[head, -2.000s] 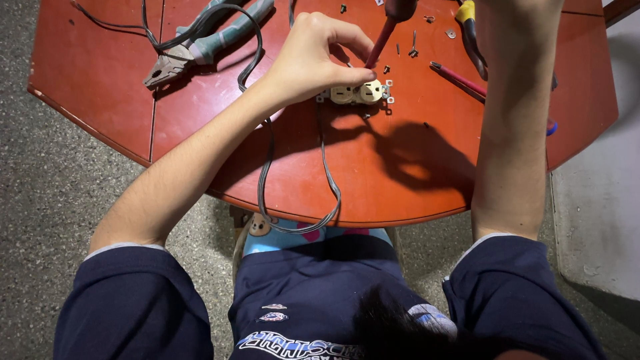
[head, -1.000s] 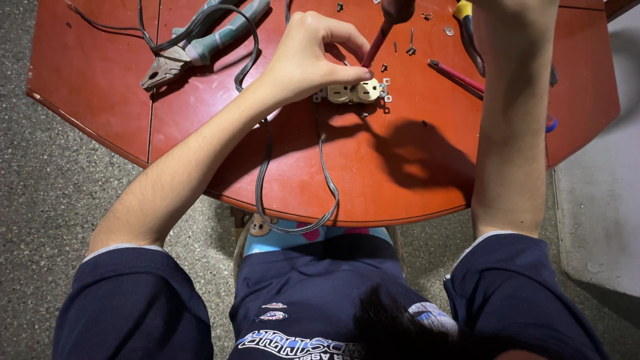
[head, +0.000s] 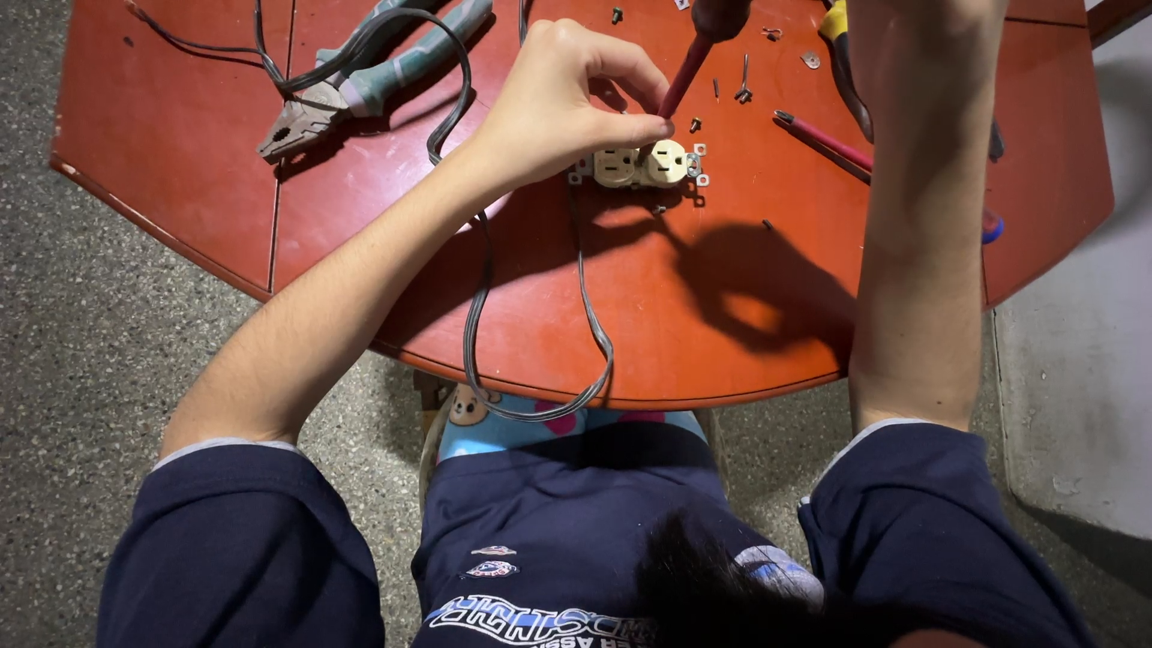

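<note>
A cream duplex electrical outlet (head: 666,163) with metal mounting ears lies on the red table. Over it, my left hand (head: 576,99) pinches the lower red shaft of a screwdriver (head: 691,70) between thumb and fingertips. The screwdriver slants down to the outlet; its tip is hidden behind the thumb. My right forearm (head: 927,207) reaches up past the top edge, and most of my right hand (head: 936,9) is cut off there, so its grip on the handle cannot be seen. A dark two-strand cord (head: 589,306) loops from near the outlet over the table's front edge.
Pliers with teal grips (head: 387,76) lie at the left under a loop of cord. Near my right forearm are a second red-shafted screwdriver (head: 823,144) and a yellow-and-black handled tool (head: 841,63). Small screws (head: 696,124) and metal bits are scattered around the outlet on the red table (head: 756,378).
</note>
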